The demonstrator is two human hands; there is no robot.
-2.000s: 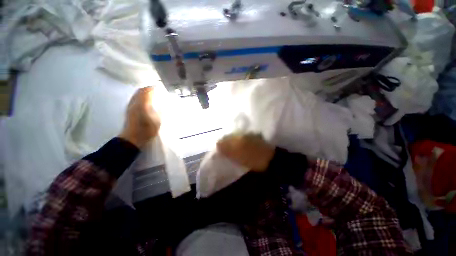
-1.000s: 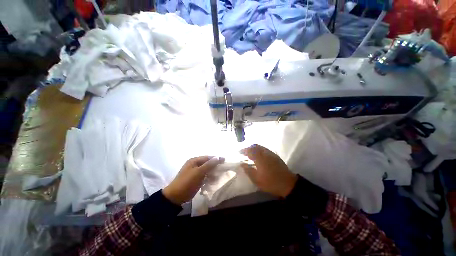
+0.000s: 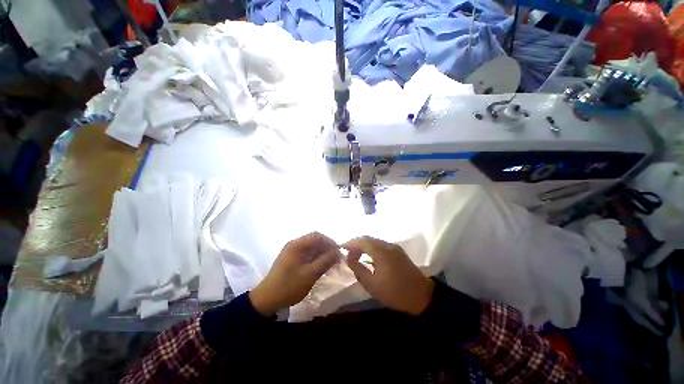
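My left hand point(image 3: 297, 271) and my right hand point(image 3: 390, 274) meet fingertip to fingertip in front of the sewing machine's needle area. Both pinch a white cloth piece point(image 3: 330, 291) that hangs below the fingers toward the table's front edge. The pinched edge is partly hidden by the fingers and by glare. The presser foot and needle point(image 3: 368, 201) are above and just behind the hands, not touched by them. A wide white garment piece point(image 3: 510, 251) lies bunched under and right of the machine arm point(image 3: 420, 142).
White strips point(image 3: 161, 244) lie fanned out at left, beside a brown plastic-wrapped surface point(image 3: 71, 202). A rumpled white heap point(image 3: 195, 79) is behind at left, and a blue cloth heap point(image 3: 420, 34) is at the back. Dark-handled scissors point(image 3: 641, 199) lie at far right.
The view has tilted up from two seconds ago. My hands, first apart, have come together, and since one second ago they sit slightly farther from the needle.
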